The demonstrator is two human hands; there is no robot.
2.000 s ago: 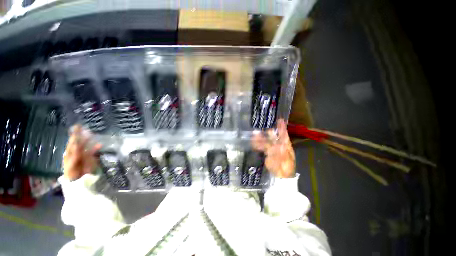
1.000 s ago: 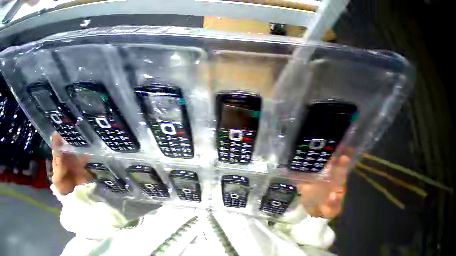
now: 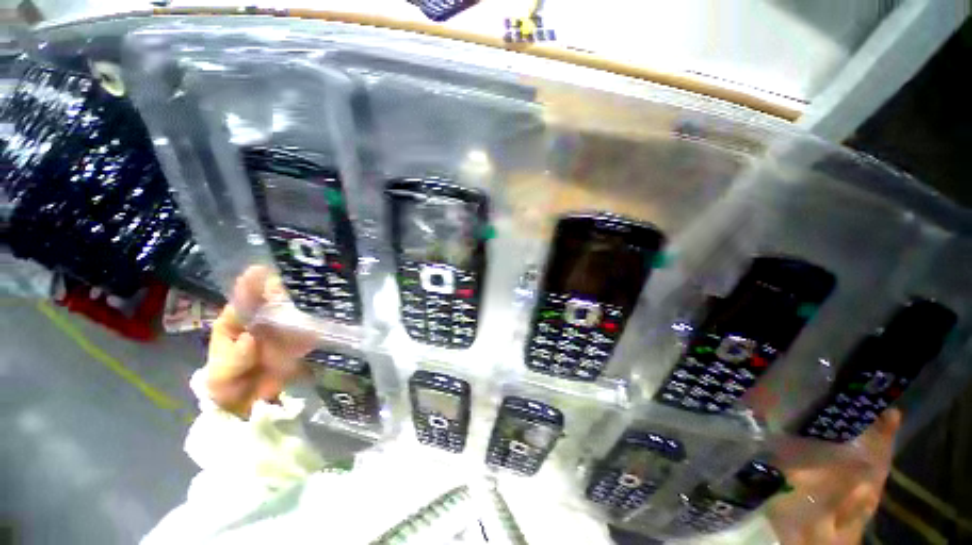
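A clear plastic blister tray (image 3: 362,96) is held up close to the camera, with two rows of black keypad phones (image 3: 437,263) in its pockets. The upper-row phones look larger, with teal tabs at their screens. My left hand (image 3: 252,346) grips the tray's left side near the lower row. My right hand (image 3: 842,484) grips the right side, partly seen through the plastic. The tray slants down to the right.
A shiny black tray pile (image 3: 80,176) is at the far left, with a red item (image 3: 112,309) below it. A white shelf (image 3: 661,37) with a small yellow item (image 3: 524,23) is at the top. Grey floor with a yellow line is at lower left.
The tray has come nearer the camera, then shifted right and tilted down on its right side. Both hands have moved right with it. More of the white shelf shows.
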